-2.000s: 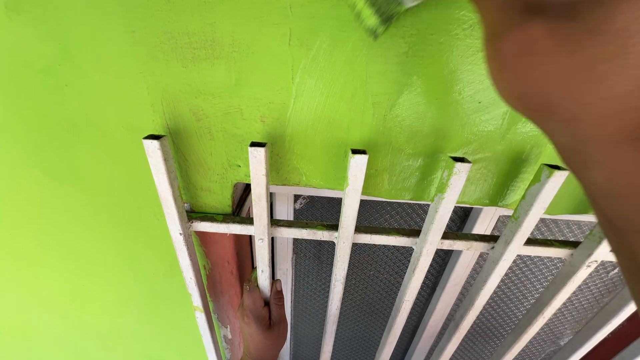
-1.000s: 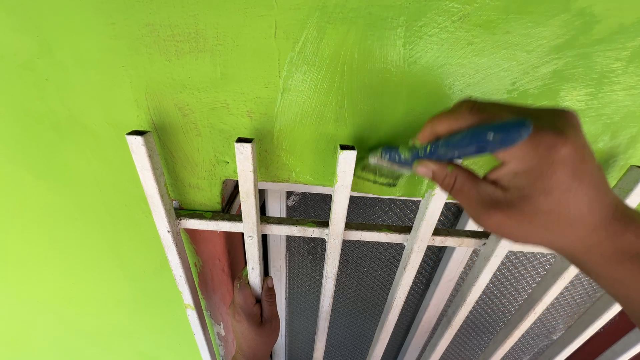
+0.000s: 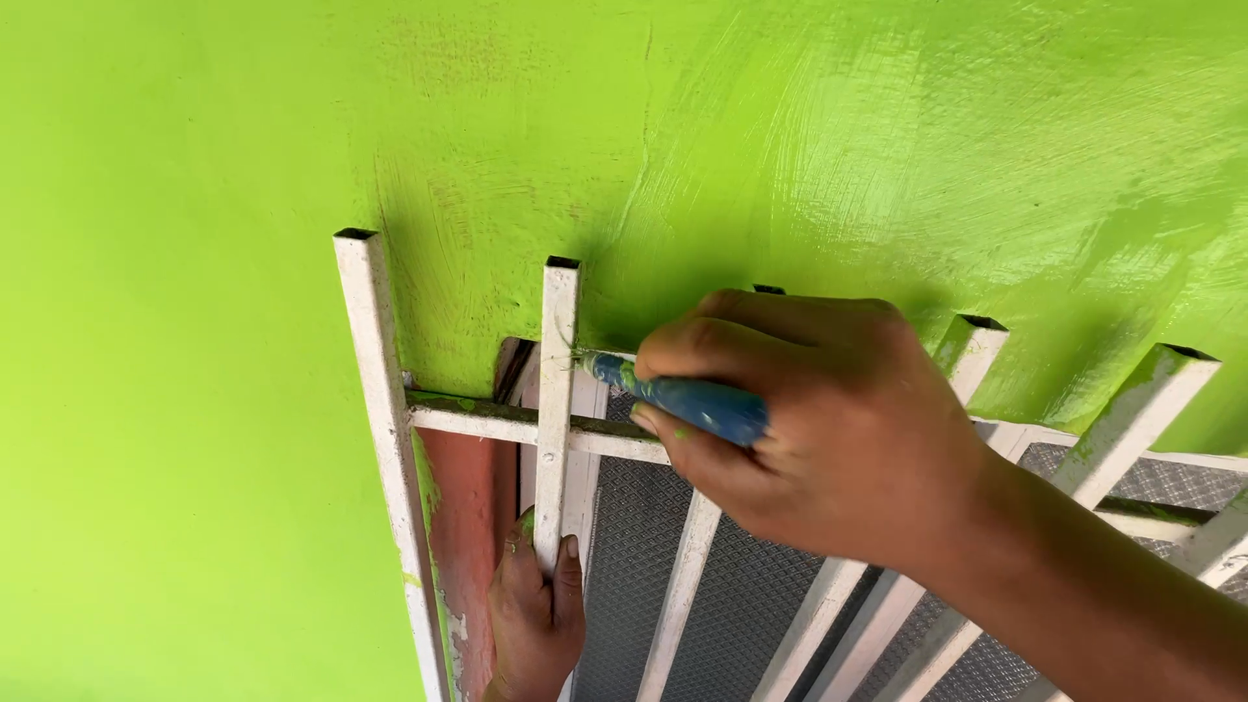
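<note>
My right hand [image 3: 819, 429] grips a paintbrush [image 3: 697, 400] by its blue handle, which has green paint smears. The brush points left, and its bristle end is by the second white metal bar [image 3: 559, 351], near the top edge of the window; most of the bristles cannot be made out. Lower down, my left hand [image 3: 539, 604] is closed around that same bar, with green paint on a finger. Behind the bars stands the bright green wall [image 3: 780, 127], with wet, glossy brush strokes at the upper right.
A white window grille of square tubes with open top ends stands out from the wall, joined by a crossbar [image 3: 478, 422]. Behind it are patterned glass panes [image 3: 634, 546] in white frames and a reddish-brown window reveal [image 3: 463, 526]. More bars stand on the right, some smeared green.
My right hand has come down from the upper right and moved left with the brush, from near the third bar to the second. My left hand has stayed on its bar.
</note>
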